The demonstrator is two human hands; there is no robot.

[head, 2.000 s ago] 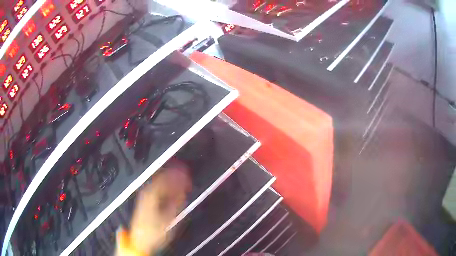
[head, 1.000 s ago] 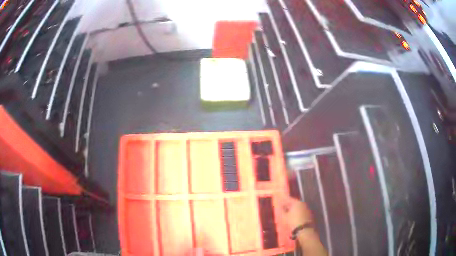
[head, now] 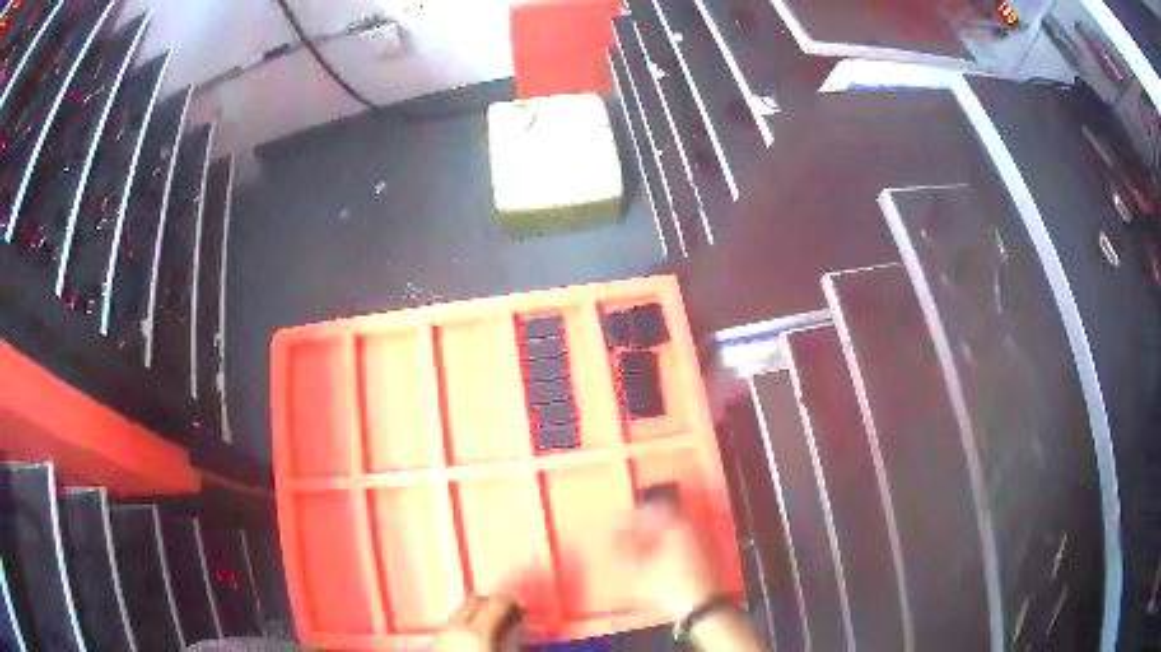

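Observation:
A red compartment tray (head: 446, 331) lies low in front of me, with two rows of rectangular pockets. Small black units (head: 550, 382) fill the fourth pocket of the far row, and several more lie in the far right pocket. My right hand (head: 668, 554), blurred, is over the near right pocket, where a bit of black shows beyond the fingers. My left hand (head: 484, 624) is at the tray's near edge, cut off by the frame's bottom. Whether either hand holds a unit cannot be told.
Black rack shelves (head: 879, 382) with pale edges stand close on the right, and more (head: 127, 191) on the left. A red tray (head: 89, 427) leans at the left. A yellow-green block (head: 554, 159) sits on the floor ahead, with another red tray (head: 560, 49) behind it.
The view has swung from the left shelves to the tray, which now looks slightly tilted. My right hand has moved from the tray's right edge over the near right pocket. My left hand has appeared.

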